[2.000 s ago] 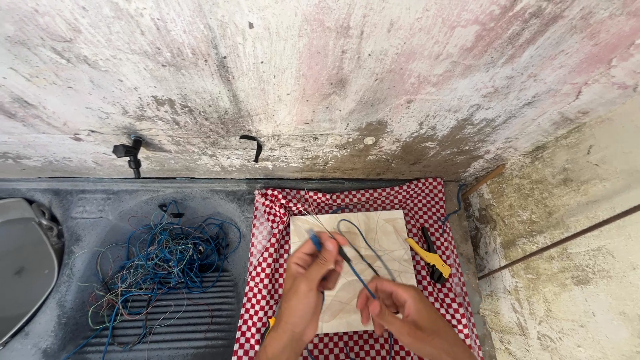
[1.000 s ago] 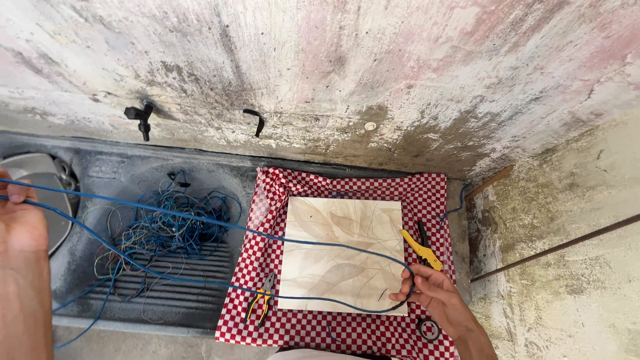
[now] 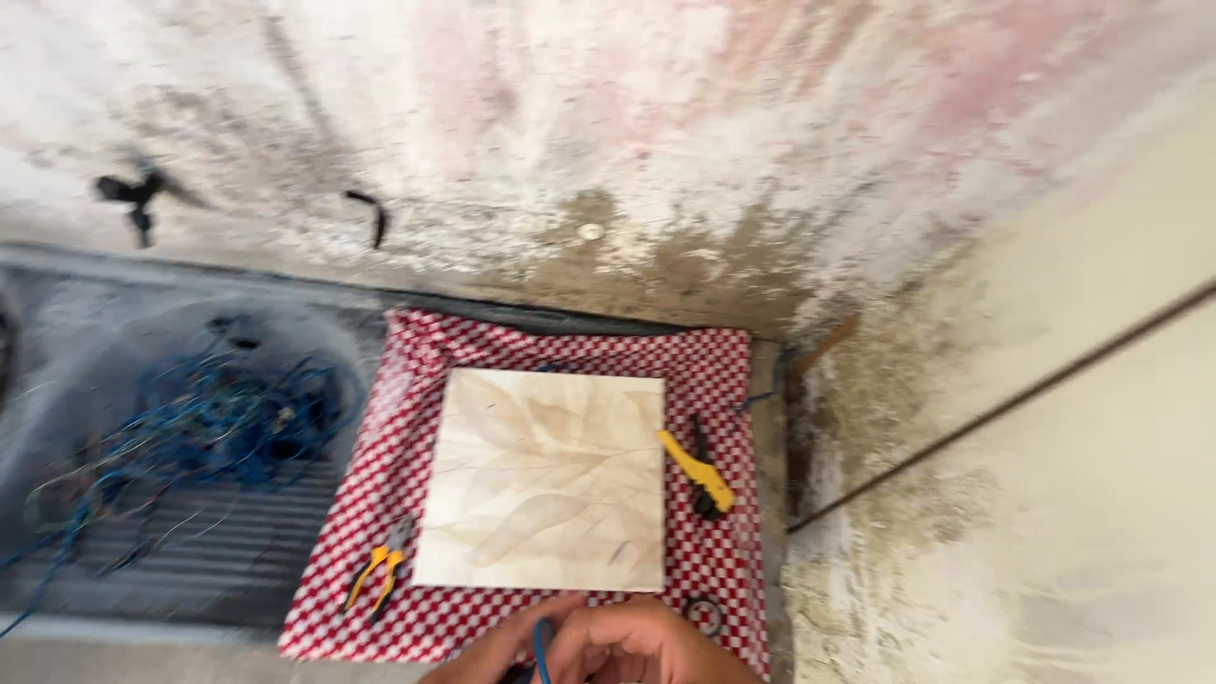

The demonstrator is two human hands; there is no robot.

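Observation:
At the bottom edge of the head view, my left hand (image 3: pixel 522 638) and my right hand (image 3: pixel 636 638) are close together, partly cut off by the frame. A short bend of blue cable (image 3: pixel 541 650) shows between them, held in the fingers; the rest of it is hidden. Just beyond the hands lies a square beige tile with a leaf pattern (image 3: pixel 541 480) on a red and white checked cloth (image 3: pixel 361 532). Pliers with yellow and black handles (image 3: pixel 378 575) lie left of the tile. A yellow tool (image 3: pixel 698 472) lies to its right, over something black.
A tangle of blue cables and thin wires (image 3: pixel 237 418) fills part of the grey ribbed sink (image 3: pixel 218 560) at left. A black tap (image 3: pixel 138 195) juts from the stained wall. A roll of tape (image 3: pixel 703 616) rests on the cloth near my right hand. A thin rod (image 3: pixel 997 404) slants along the right wall.
One second ago my hands were far apart with blue cable stretched between them over the tile; now they are together at the bottom. The long cable no longer crosses the tile.

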